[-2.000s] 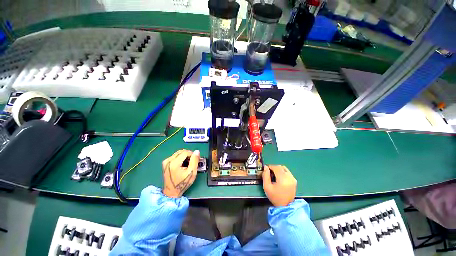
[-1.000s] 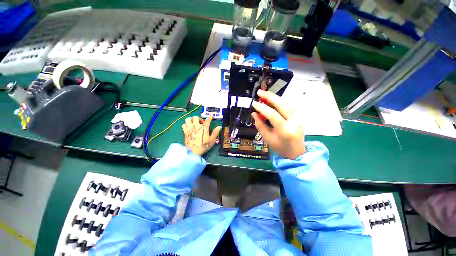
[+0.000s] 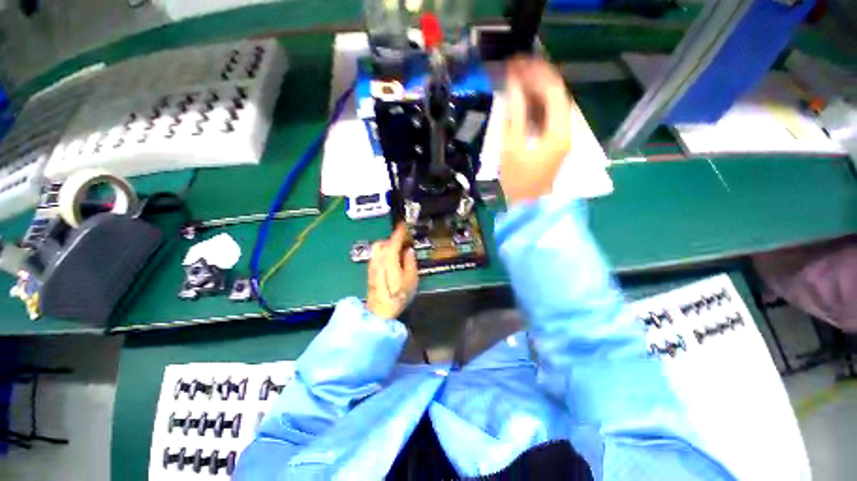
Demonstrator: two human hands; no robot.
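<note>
The black clamp fixture (image 3: 437, 141) stands upright at the bench's front edge. Its toggle handle points up, with the red grip (image 3: 431, 31) at the top. My left hand (image 3: 391, 274) has its fingertips at the left edge of the brown-gold nest plate (image 3: 451, 249); whether it holds anything is hidden. My right hand (image 3: 537, 131) is raised to the right of the fixture, blurred, with fingers apart and off the red grip. A small square part (image 3: 361, 251) lies just left of my left hand.
Square parts (image 3: 202, 279), a blue hose (image 3: 274, 211), a white display (image 3: 367, 206) and a tape dispenser (image 3: 103, 263) are on the left. A thick foam tray (image 3: 169, 150) is back left. Flat foam trays (image 3: 254, 362) (image 3: 742, 395) flank my lap. A blue box (image 3: 475, 80) is behind the fixture.
The red grip has swung up from the fixture's front. My right hand has let go of it and is now at the right. My left hand has moved to the nest plate.
</note>
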